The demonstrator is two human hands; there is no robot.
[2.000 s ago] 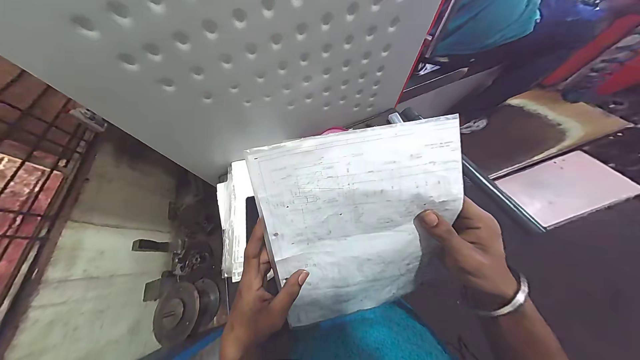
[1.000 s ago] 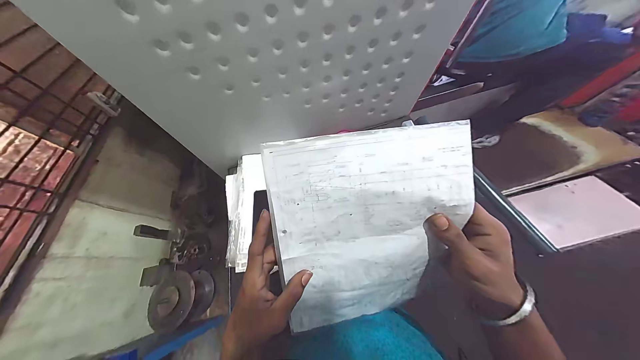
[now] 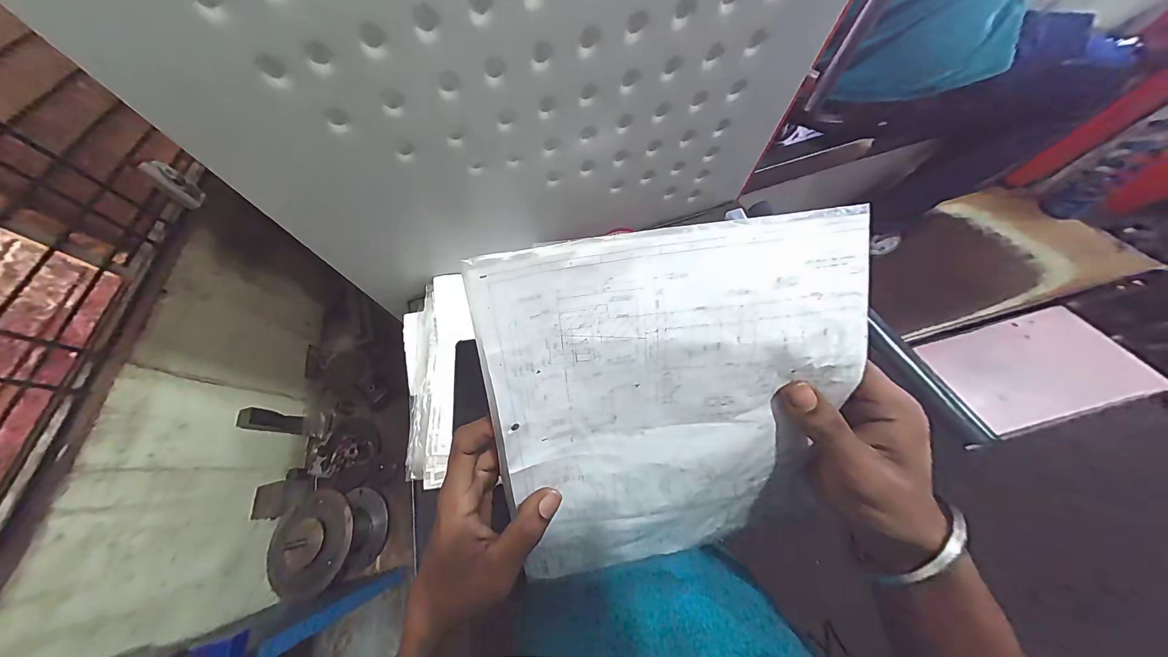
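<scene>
A large creased paper sheet (image 3: pixel 675 365), printed with a faint technical drawing, is held up in front of me by both hands. My left hand (image 3: pixel 484 529) grips its lower left edge, thumb on the front and fingers behind. My right hand (image 3: pixel 858 447) pinches the right edge with the thumb on top; a metal bracelet (image 3: pixel 940 547) is on that wrist. Behind the sheet at the left lies a stack of papers (image 3: pixel 438 392), with a dark flat object (image 3: pixel 467 379) partly hidden between stack and sheet.
A grey dimpled metal panel (image 3: pixel 511 109) rises ahead. Round flanged metal parts (image 3: pixel 310 543) lie at the left, near a barred window (image 3: pixel 73 237). At the right are a pale pink board (image 3: pixel 1049 370) and a stained board (image 3: pixel 976 265). A person in teal (image 3: pixel 940 46) is beyond.
My hands keep the same hold on the paper sheet. The view has shifted slightly; nothing else has plainly changed.
</scene>
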